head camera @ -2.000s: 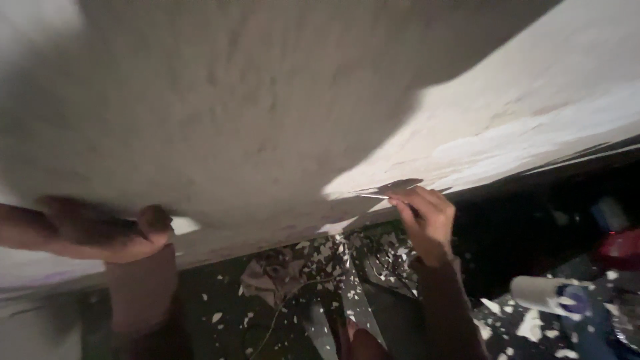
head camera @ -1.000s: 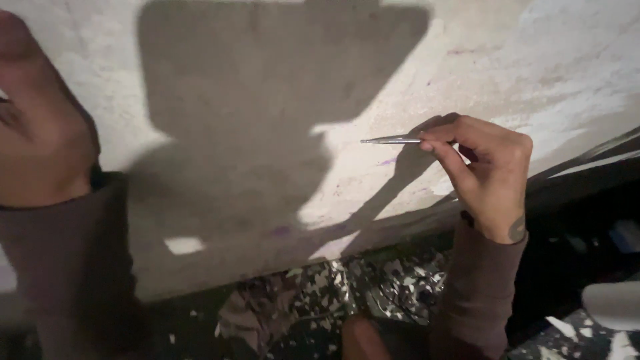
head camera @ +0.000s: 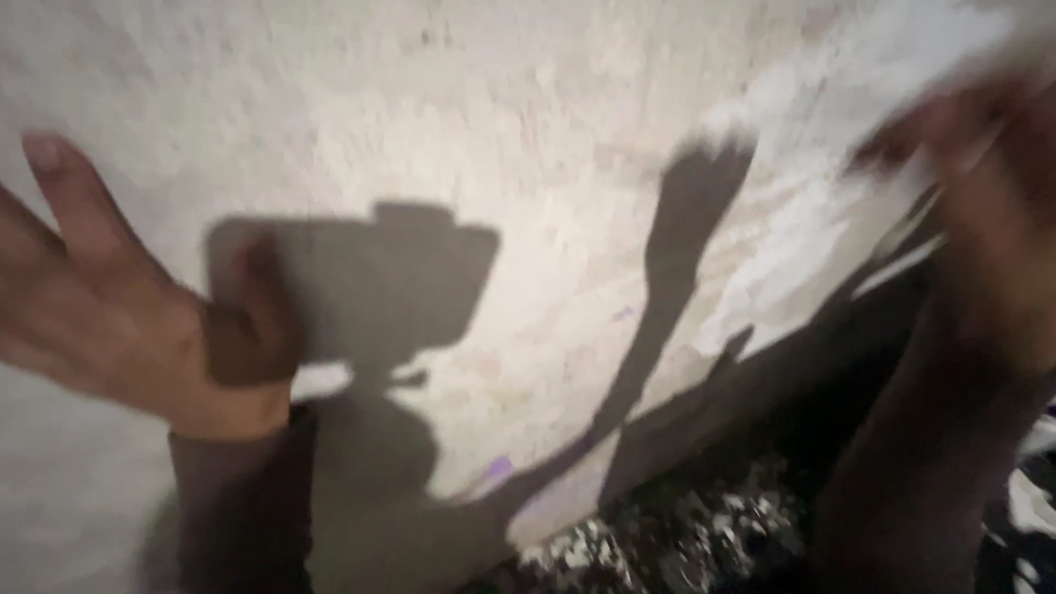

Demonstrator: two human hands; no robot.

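A pale, patchy wall (head camera: 528, 272) with a few purple marks fills most of the view. At the left, my left hand (head camera: 148, 330) is spread in front of it, fingers apart and holding nothing; whether it touches the wall is unclear. My right hand (head camera: 990, 190) is raised at the right edge, strongly blurred. Its fingers and anything between them cannot be made out. The thin metallic tool seen earlier is not discernible now. Dark sleeves cover both forearms, and shadows of my head and an arm fall on the wall.
Pale flakes and scraps (head camera: 734, 528) lie on the dark floor along the foot of the wall. More white pieces (head camera: 1031, 503) show at the lower right edge. A dark band runs slantwise along the wall's lower right edge.
One second ago my right hand held a thin, pointed metallic tool near the wall; it has since moved up and to the right. The view has shifted as well.
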